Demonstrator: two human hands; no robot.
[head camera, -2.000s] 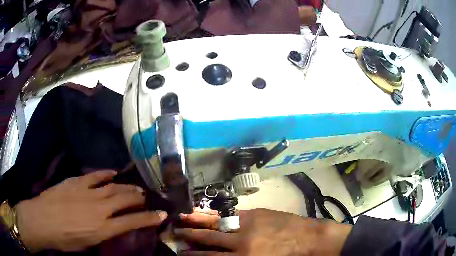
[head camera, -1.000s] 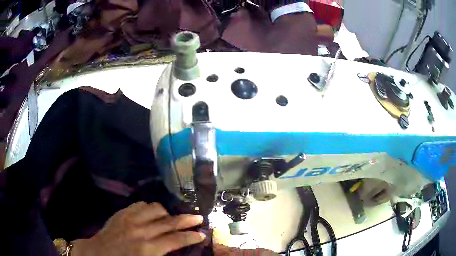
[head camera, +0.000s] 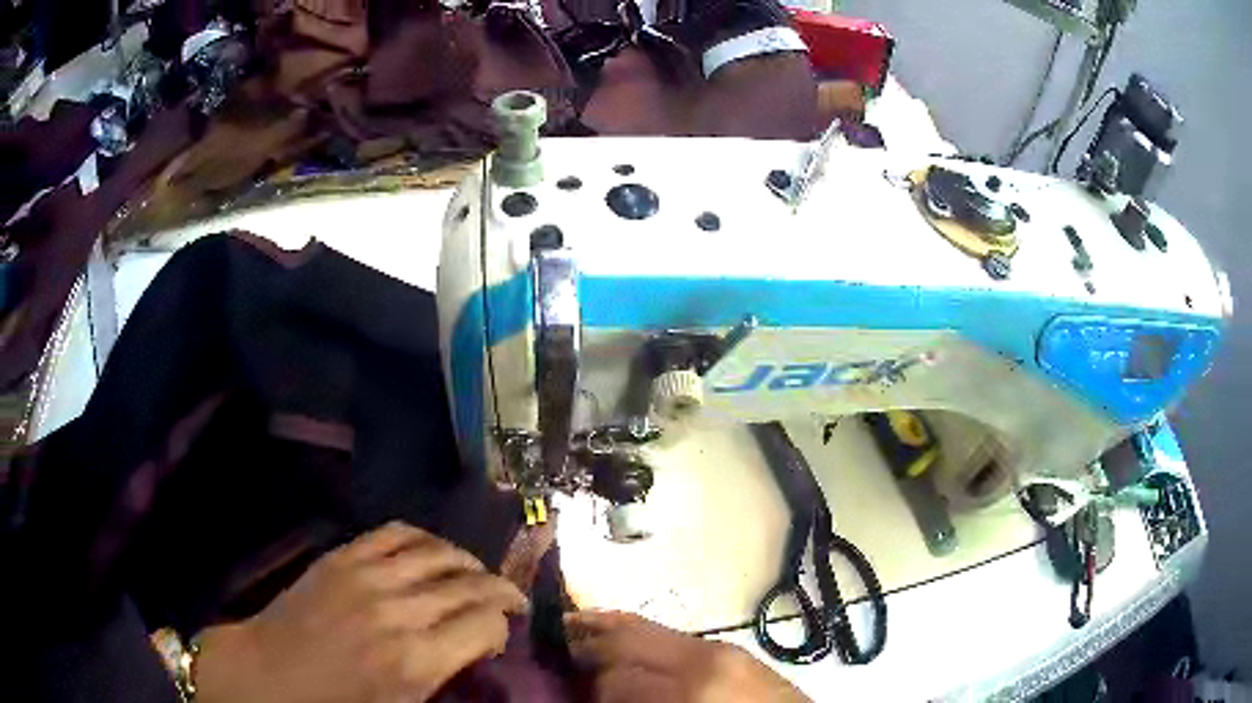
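Black cloth with maroon strips (head camera: 330, 357) lies left of the white sewing machine (head camera: 851, 323) and runs toward the presser foot area (head camera: 536, 511). My left hand (head camera: 378, 618) lies palm down on the cloth, fingertips pressing near its right edge. My right hand (head camera: 673, 662), cut off by the bottom edge, has its fingertips at the dark maroon cloth edge (head camera: 549, 625) just in front of the foot. Its fingers look closed on that edge. The needle itself cannot be made out.
Black-handled shears (head camera: 821, 591) lie under the machine arm. A yellow-and-dark tool (head camera: 913, 460) lies beside them. Small snips (head camera: 1085, 556) lie at the bed's right end. Maroon pieces (head camera: 508, 69) are piled behind the machine, and a person's sleeve with a white band (head camera: 752, 48) shows there.
The view has shifted, showing more of the bed. My right hand, formerly at the foot, is now in front of it. My left hand has moved right, then slightly back left, along the cloth.
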